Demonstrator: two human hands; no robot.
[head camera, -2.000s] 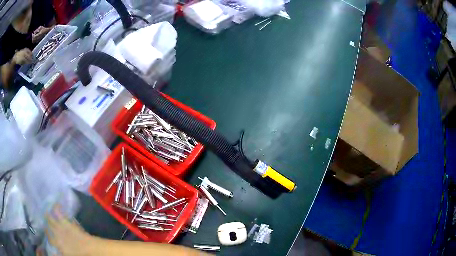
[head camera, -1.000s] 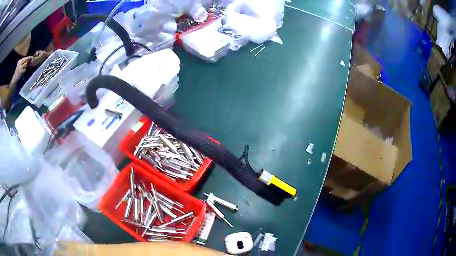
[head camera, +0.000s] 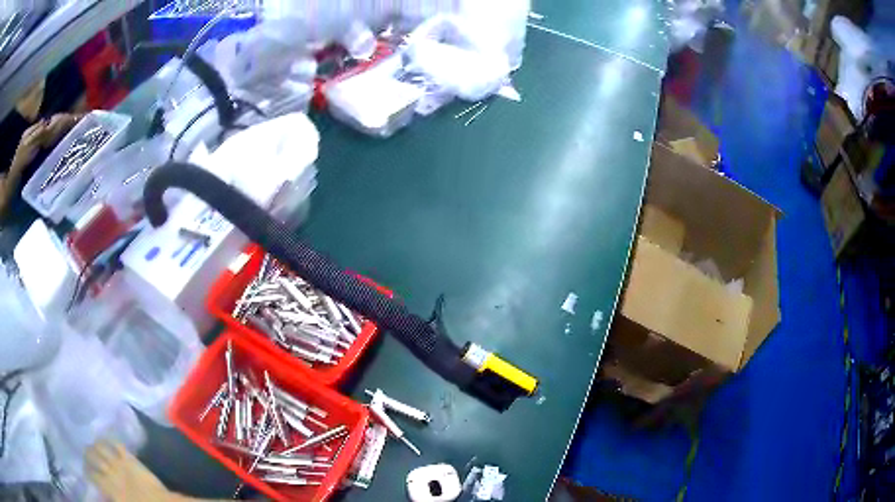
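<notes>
My left hand (head camera: 120, 473) is at the bottom left edge, blurred and cut off, its fingers by crumpled clear plastic wrap (head camera: 74, 392). Whether it grips the plastic cannot be told. My right hand is out of the picture. To the right of my left hand stands a red bin (head camera: 186, 404) with loose silver rod cylinders (head camera: 270, 417). A second red bin (head camera: 224, 291) behind it is fuller of the same cylinders. A few loose cylinders (head camera: 400, 407) lie beside the front bin, near a small white rounded case (head camera: 433, 483).
A black ribbed hose (head camera: 314, 267) with a yellow end (head camera: 510, 375) arches over the rear bin. A white box (head camera: 177, 250) and plastic containers stand behind. An open carton (head camera: 687, 304) is right of the green bench (head camera: 471, 216). Another person's hands (head camera: 41, 137) are upper left, by a tub (head camera: 71, 175).
The view has shifted, so the bench items appear lower than two seconds ago. My left hand left the picture about a second ago, with only the forearm showing, and now shows again at the bottom left.
</notes>
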